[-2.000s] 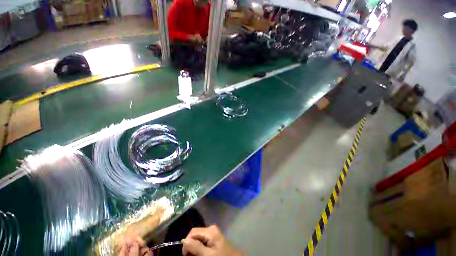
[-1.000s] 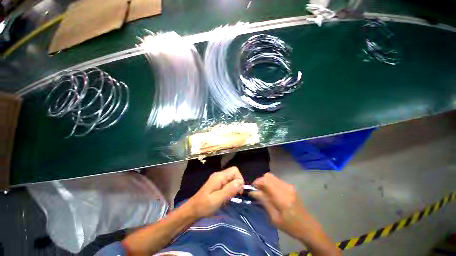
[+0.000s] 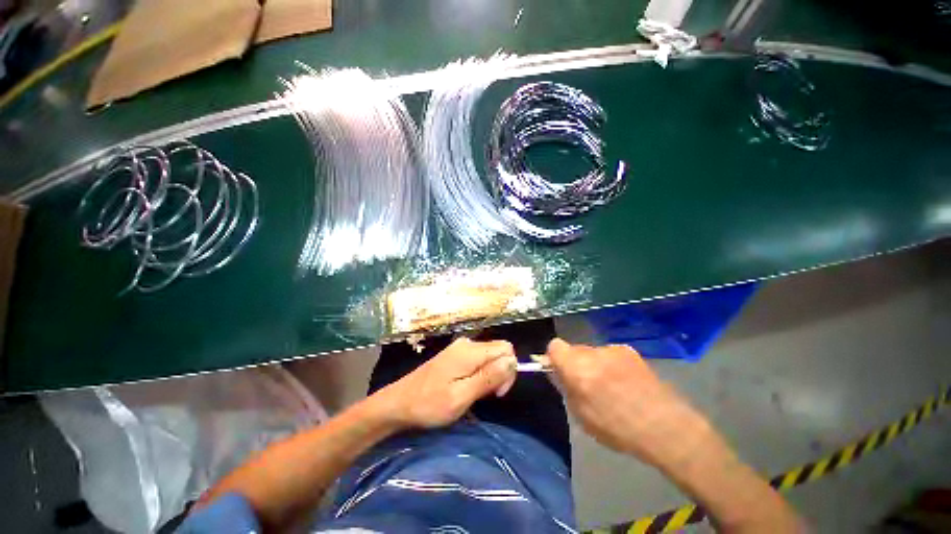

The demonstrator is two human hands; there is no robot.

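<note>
My left hand (image 3: 459, 382) and my right hand (image 3: 608, 388) are in front of my body, just off the bench edge. Both are closed on a short pale strip (image 3: 532, 366) that shows between them; the rest of it is hidden by the fingers. A yellow-tan wooden block (image 3: 459, 300) lies at the bench edge, with clear film and fine glassy strands around it. Two fanned bundles of clear strips, a wide one (image 3: 365, 172) and a narrower one (image 3: 455, 156), lie beyond it. A dark chrome ring of strips (image 3: 511, 156) touches the narrower bundle.
Loose silver loops (image 3: 193, 214) lie at the left. A small thin coil (image 3: 787, 110) lies at the far right. Brown cardboard sheets (image 3: 177, 42) lie beyond the pale rail (image 3: 240, 117). A clear plastic bag (image 3: 167, 448) and a blue bin (image 3: 678, 321) are below the bench.
The view has swung from along the bench to down on it. In the last second both hands have risen slightly towards the bench edge, still holding the strip.
</note>
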